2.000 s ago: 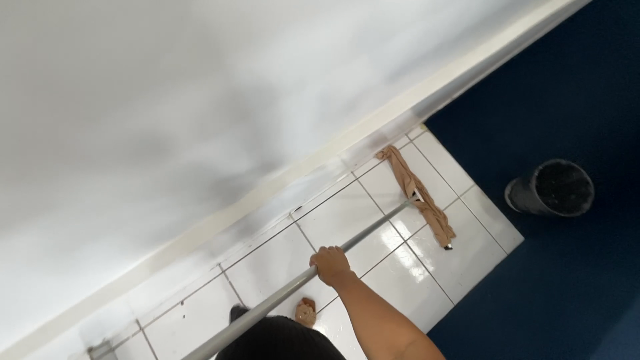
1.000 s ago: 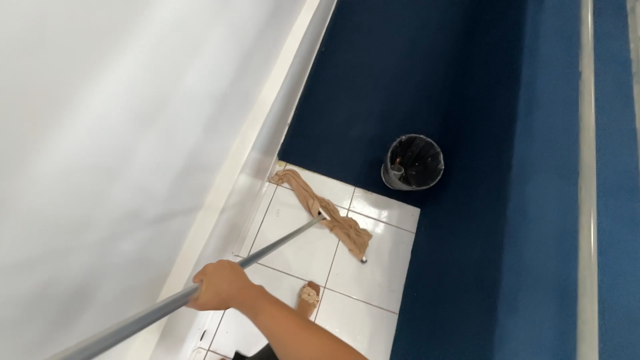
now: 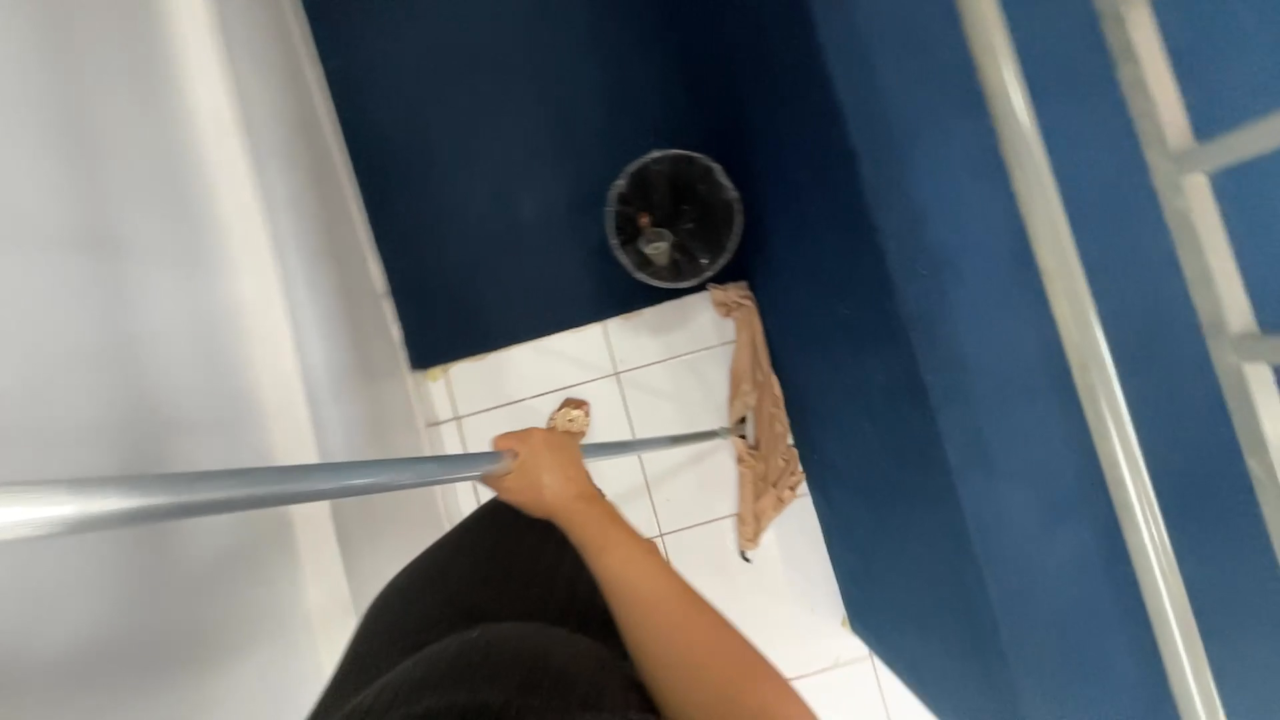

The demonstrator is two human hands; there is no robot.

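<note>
My right hand (image 3: 543, 473) is wrapped around a grey metal pole (image 3: 370, 480), which runs from the left edge of the view to a floor squeegee or mop head. A damp-looking brown cloth (image 3: 762, 430) is draped over that head, which hides most of it. The cloth lies on white floor tiles (image 3: 690, 385) along the foot of the blue wall on the right, its upper end near the bin. My left hand is out of view.
A round bin with a dark liner (image 3: 675, 218) stands beyond the tiles, a cup inside it. A white wall (image 3: 130, 300) rises on the left, a blue wall (image 3: 940, 400) on the right. Light metal rails (image 3: 1085, 350) cross the right side. My sandalled foot (image 3: 570, 415) is beside the pole.
The cloth-covered head has moved across the tiles, from near the white wall to the blue wall at the right. My right hand has kept its hold on the pole. The view has turned.
</note>
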